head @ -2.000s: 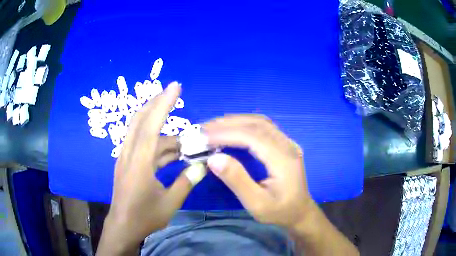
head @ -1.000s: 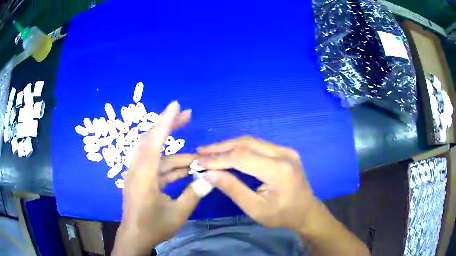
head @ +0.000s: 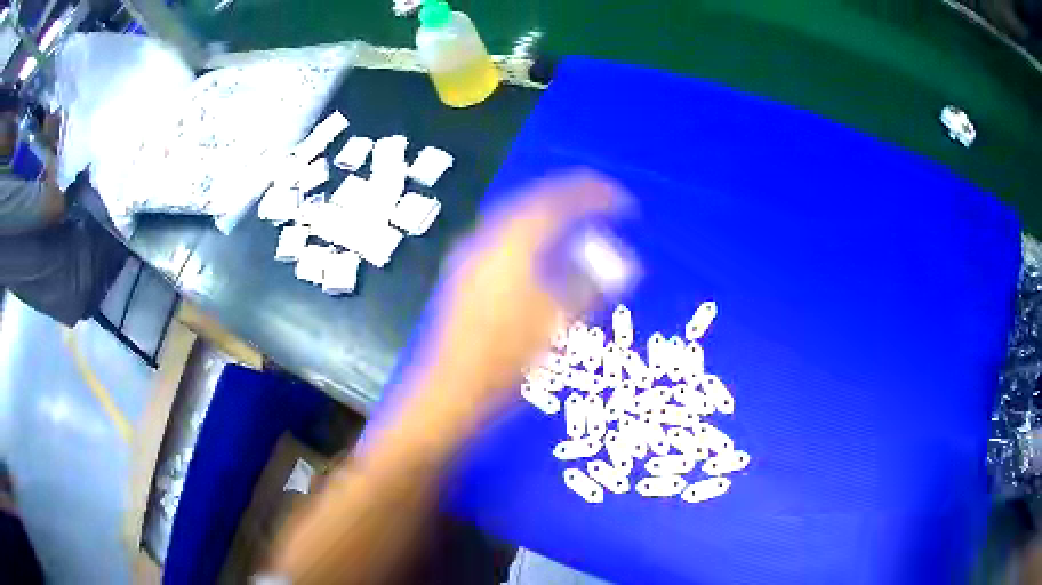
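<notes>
My left hand (head: 543, 257) is strongly blurred above the left part of the blue corrugated sheet (head: 800, 240). A white blur (head: 606, 261) shows at its fingers; I cannot tell whether it is the thumb's white covering or a held part. My right hand is not in view. A loose pile of small white oval plates (head: 646, 411) lies on the sheet, right of and below the left hand. A group of blocky white housings (head: 366, 206) lies on the dark bench, left of the hand.
A squeeze bottle (head: 459, 63) with yellow liquid stands beyond the housings. A clear bag (head: 217, 131) lies at the bench's left. A white piece (head: 958, 126) is on the green surface (head: 800, 40). Clear plastic (head: 1019, 394) shows at the right edge. A person (head: 51, 229) is at far left.
The view has swung left. My hands have come apart from around a small white piece. My left hand has moved away toward the housings; my right hand has left the picture.
</notes>
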